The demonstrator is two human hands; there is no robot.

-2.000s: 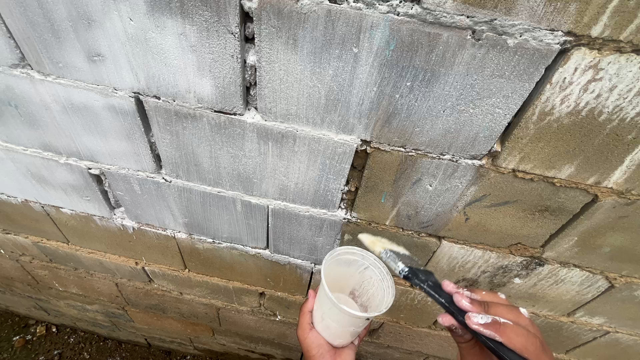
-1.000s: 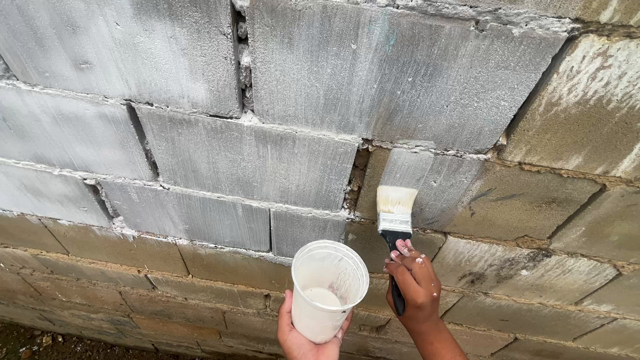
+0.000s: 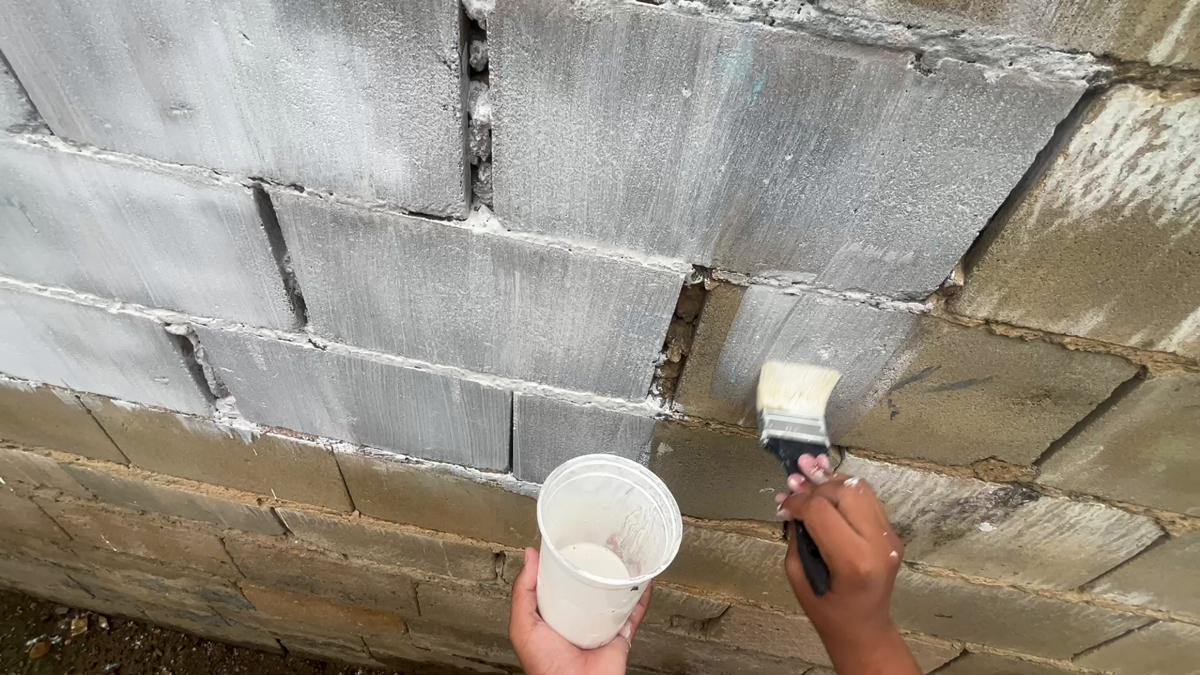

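At the bottom centre, my left hand (image 3: 574, 647) holds a white plastic cup (image 3: 600, 553) with some white liquid at its bottom. To its right, my right hand (image 3: 839, 539) grips the black handle of a flat paintbrush (image 3: 795, 408), bristles up. The pale bristles are against a concrete block (image 3: 806, 337) whose left middle part bears a grey-white coat, while its right part is bare brown. Specks of white show on the fingers of my right hand.
Grey-white coated blocks (image 3: 487, 291) fill the wall's upper left and centre. Brown uncoated blocks (image 3: 1012, 384) lie at the right and along the lower courses. Rough open joints (image 3: 680, 342) run between some blocks. Dark soil (image 3: 94, 637) shows at the lower left.
My right hand has carried the brush from beside the cup up onto the block, where the whitish patch is now wider and more even. The cup stays in my left hand.
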